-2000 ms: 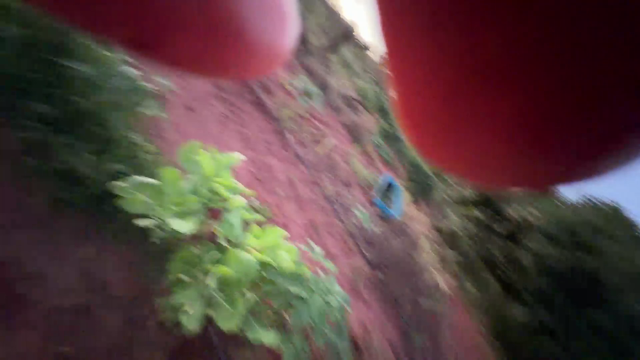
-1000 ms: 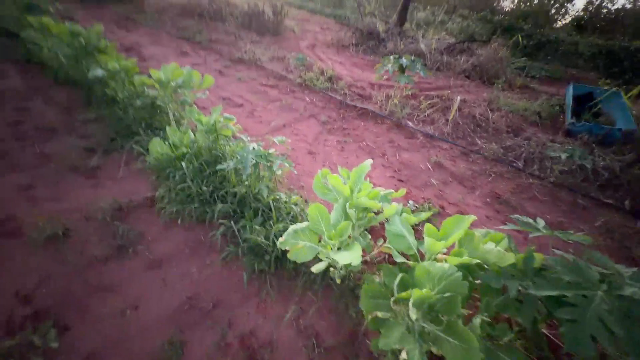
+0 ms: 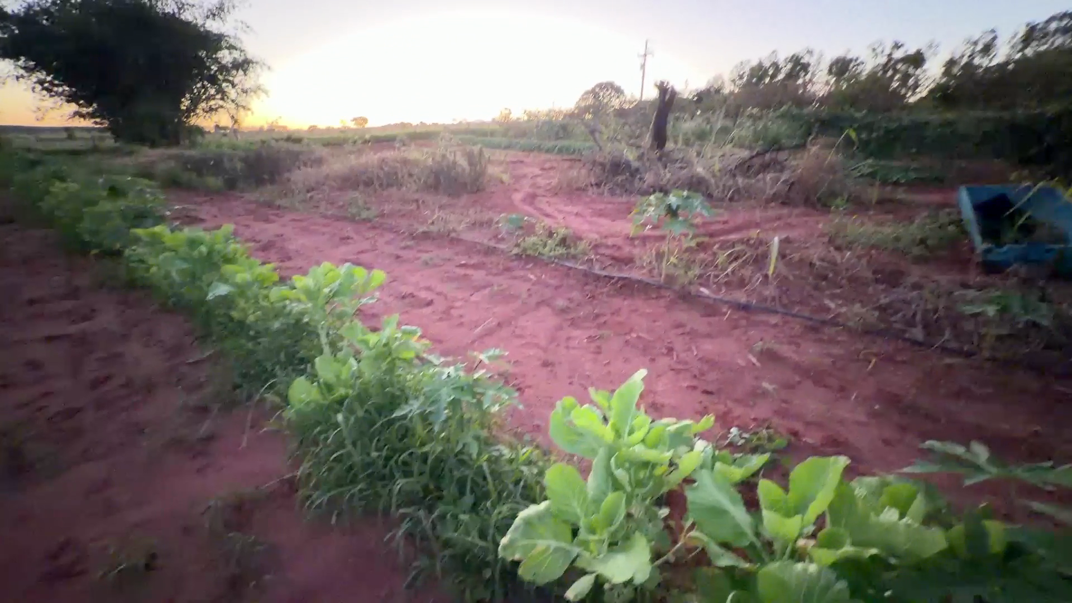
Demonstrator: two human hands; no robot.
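Neither my left hand nor my right hand shows in the head view now. A row of leafy green plants (image 3: 615,494) runs from the lower right up to the far left, with tall grass (image 3: 419,461) growing among it. Beyond the row lies a strip of red soil (image 3: 519,335). A thin dark hose or pipe (image 3: 737,306) crosses the ground behind that strip. At the right edge sits a blue container (image 3: 1022,251), partly cut off, with something dark inside.
A small broad-leaved plant (image 3: 670,213) grows past the dark line. Behind it, a dark stump (image 3: 662,115) rises from dry brush (image 3: 804,176). A large tree (image 3: 138,71) stands at the back left, a utility pole (image 3: 643,71) farther off.
Two blurred fingertips close to the camera two seconds ago are gone from view. The view has levelled and tilted up, so the horizon and bright sky show.
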